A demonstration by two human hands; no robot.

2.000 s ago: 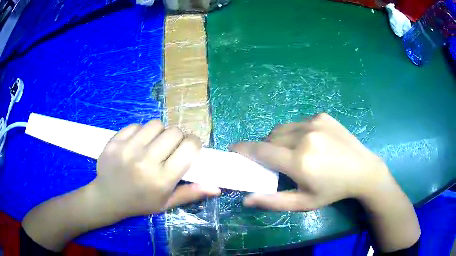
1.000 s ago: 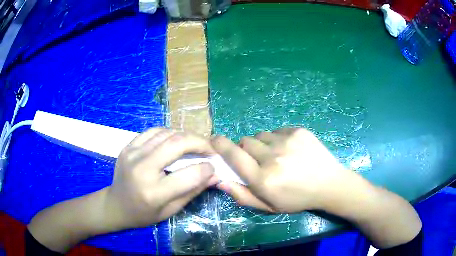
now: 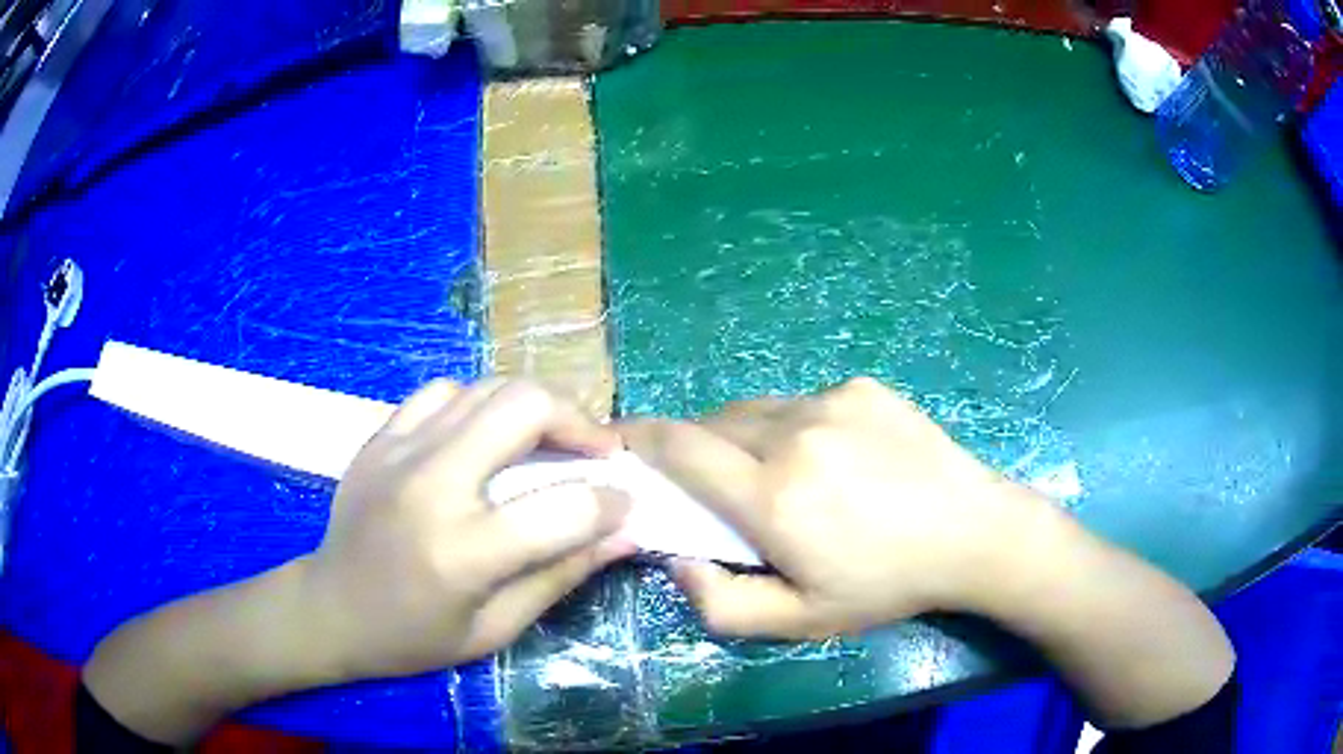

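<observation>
A long white power strip lies slanted across the blue and green sheeting, its left end farther from me. No sockets show on the side in view. My left hand is closed around its middle, thumb on the near side. My right hand holds its right end, which is partly hidden under the fingers. A white cord leaves the strip's left end and runs to the left edge of the picture. A white plug with a dark face lies at the far left.
Tan tape under clear film joins the blue sheeting and the green sheeting. A clear bottle lies at the back right beside a white object. A white block is at the back edge.
Since the first frame my right hand has moved left along the strip, closer to my left hand, which has shifted slightly right. In the last second more of the strip's right part shows.
</observation>
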